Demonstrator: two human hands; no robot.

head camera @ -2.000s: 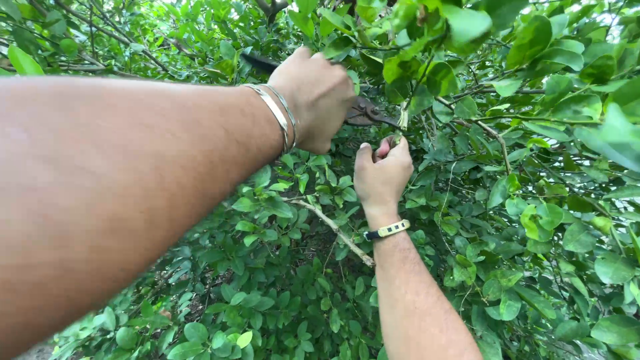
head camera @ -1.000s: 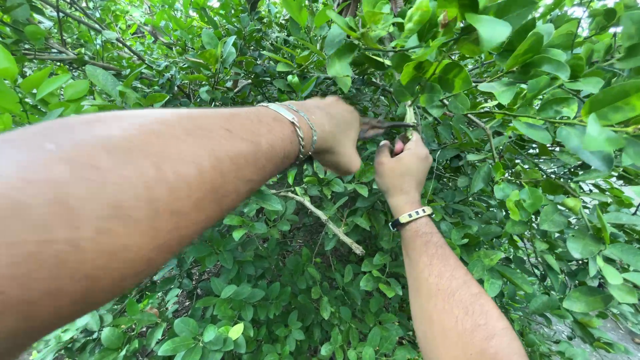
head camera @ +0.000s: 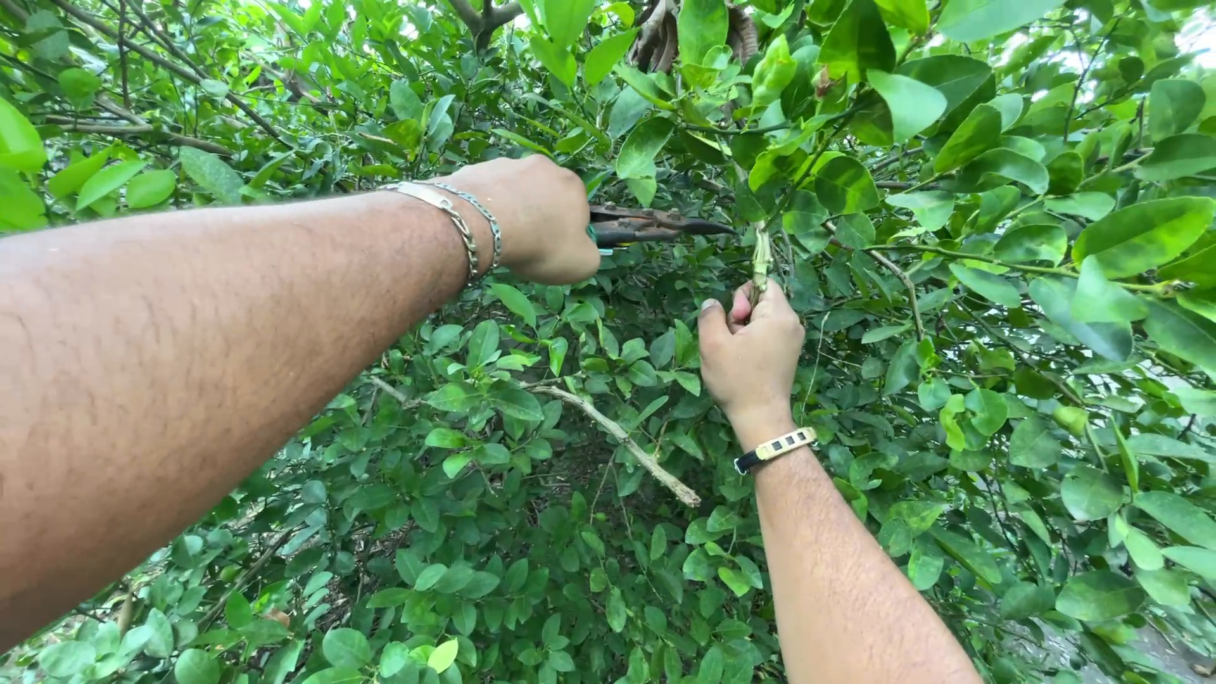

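Note:
My left hand (head camera: 532,218), reaching in from the left, is closed around rusty pruning shears (head camera: 651,226); their handles are mostly hidden in the fist. The dark blades point right, and the tip lies just left of a pale, stripped branch stub (head camera: 762,255). Below the stub, my right hand (head camera: 752,351) grips this branch between thumb and fingers. Leaves hide the upper part of the branch.
Dense leafy branches surround both hands. A bare cut branch (head camera: 622,435) slants through the foliage below the shears. Thin stems (head camera: 893,271) cross at the right, and thicker bare branches (head camera: 142,131) run at the upper left. A curled dry leaf (head camera: 655,36) hangs near the top.
The shears' blades, across the stripped branch one second ago, now lie to its left. My right hand keeps its grip on the branch.

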